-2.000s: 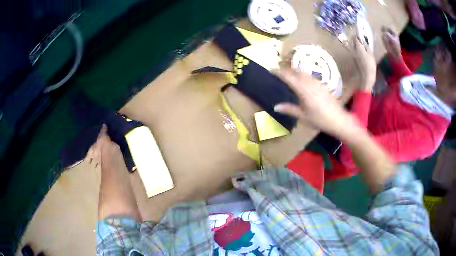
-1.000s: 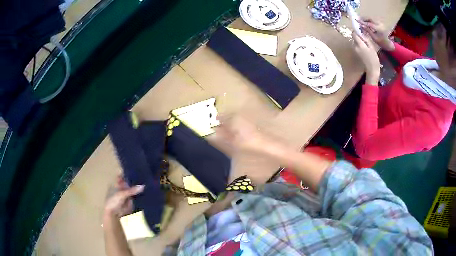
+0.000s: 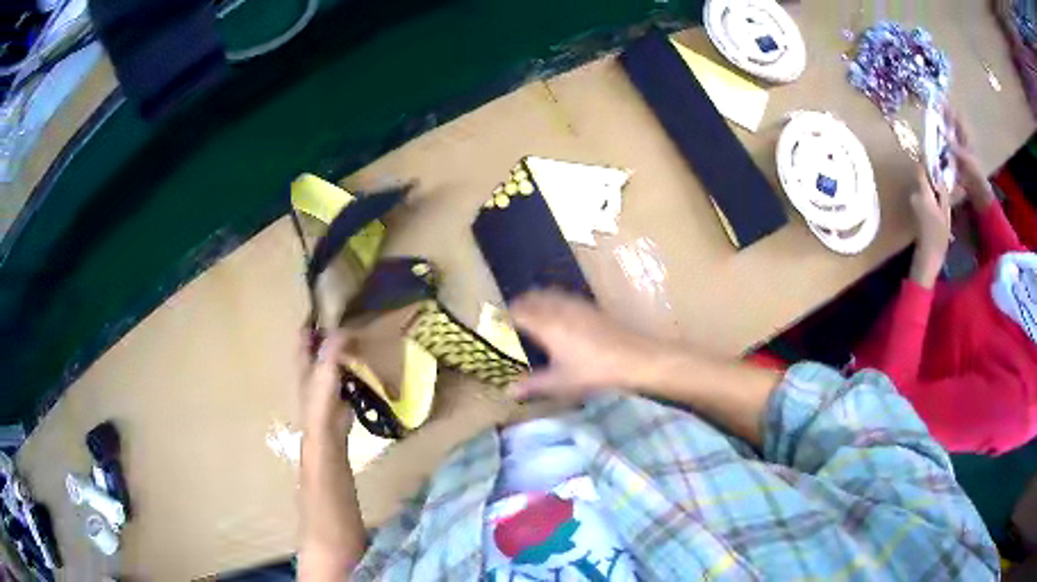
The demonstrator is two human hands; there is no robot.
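My left hand (image 3: 326,370) holds a tangle of black and yellow pad strips (image 3: 392,279) near the bench's left middle; the strips are partly blurred. Below them hang a strip with many yellow dots (image 3: 461,343) and a bent yellow liner (image 3: 419,381). My right hand (image 3: 574,341) lies over the lower end of a black pad sheet (image 3: 529,244) with several yellow dots at its top corner; its fingers are spread and blurred, and I cannot tell whether they grip it. A whitish backing sheet (image 3: 580,196) sticks out beside it.
A long black strip (image 3: 705,142) lies on a yellow liner at the upper right. White plates (image 3: 824,176) and another plate (image 3: 756,40) lie nearby. A glittering pile (image 3: 898,66) is near a person in red (image 3: 950,364). Black and white parts (image 3: 105,483) lie lower left. A green conveyor (image 3: 375,80) runs behind.
The dark strips at my left hand have been lifted and bent, uncovering the dotted strip and yellow liner. My right hand has moved onto the dotted black sheet. The whole view has shifted.
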